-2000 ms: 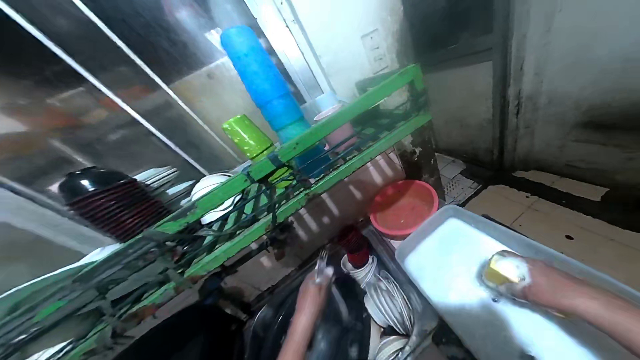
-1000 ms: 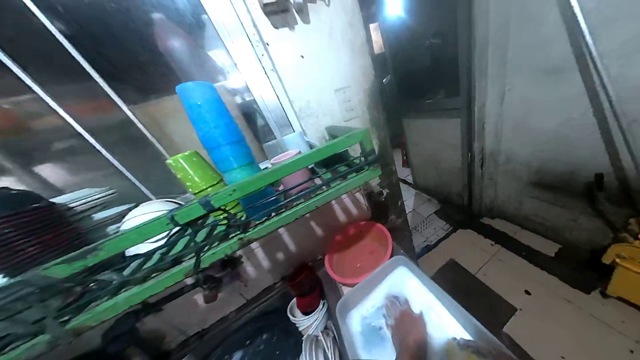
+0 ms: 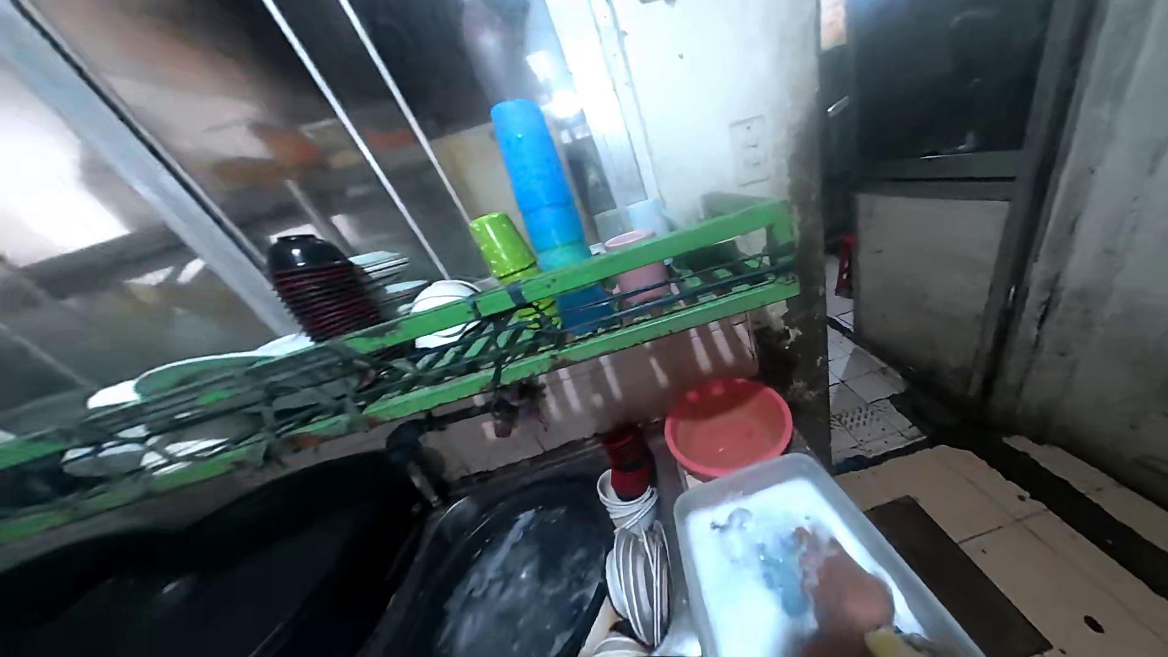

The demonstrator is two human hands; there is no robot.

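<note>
My left hand [image 3: 844, 589] reaches down into a whitish plastic tub [image 3: 689, 566] full of suds. Its fingers are blurred and partly sunk in the foam, so whether they hold anything cannot be told. Part of a yellow sponge [image 3: 887, 642] shows beside the wrist at the bottom edge; my right hand cannot be made out there. Left of the tub, white plates [image 3: 639, 579] stand on edge below stacked white bowls [image 3: 628, 505] with dark red cups [image 3: 628, 464] on them. A black basin of water [image 3: 520, 575] lies farther left.
A red plastic basin [image 3: 728, 429] sits behind the tub. A green metal rack [image 3: 584, 351] runs above the basins, bearing blue cups [image 3: 534, 173], green cups [image 3: 500, 245], a pink cup [image 3: 641, 274], a stack of dark bowls [image 3: 319, 287] and plates. Another black basin [image 3: 228, 566] is at left.
Two seconds ago my left hand held what looks like a fork over the black basin, and my right held the yellow sponge over the tub. Now my left hand is in the suds. The view has swung.
</note>
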